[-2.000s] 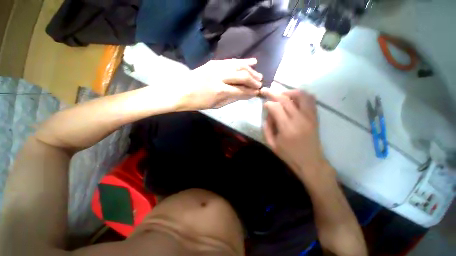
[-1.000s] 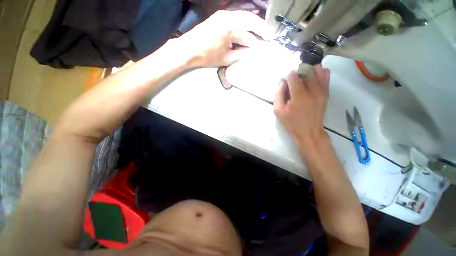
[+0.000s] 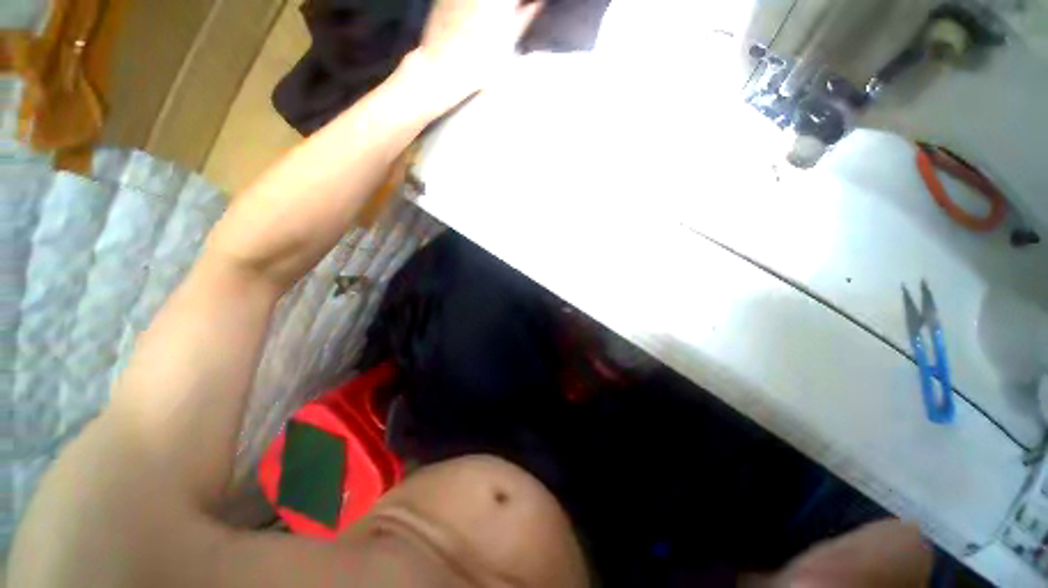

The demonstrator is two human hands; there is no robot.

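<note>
Dark cloth (image 3: 345, 69) lies at the top edge, left of the lamp glow, and more dark cloth shows just right of my left hand. My left hand (image 3: 477, 32) is at the top edge against this cloth, overexposed and partly cut off. Whether its fingers grip the cloth cannot be told. My right hand is not in view; only a blurred part of the right arm shows at the bottom right edge. The sewing machine's needle area (image 3: 776, 98) glows brightly at the upper right, with no hand at it.
Blue-handled snips (image 3: 933, 373) lie open on the white table (image 3: 736, 333). Orange scissor handles (image 3: 960, 190) lie behind them. Cardboard and grey quilted padding (image 3: 69, 299) are at left. A red stool (image 3: 374, 431) with a green patch is below.
My left hand has moved away from the needle area, up and left to the cloth. My right hand has left the machine and dropped out of the picture. The view has shifted left.
</note>
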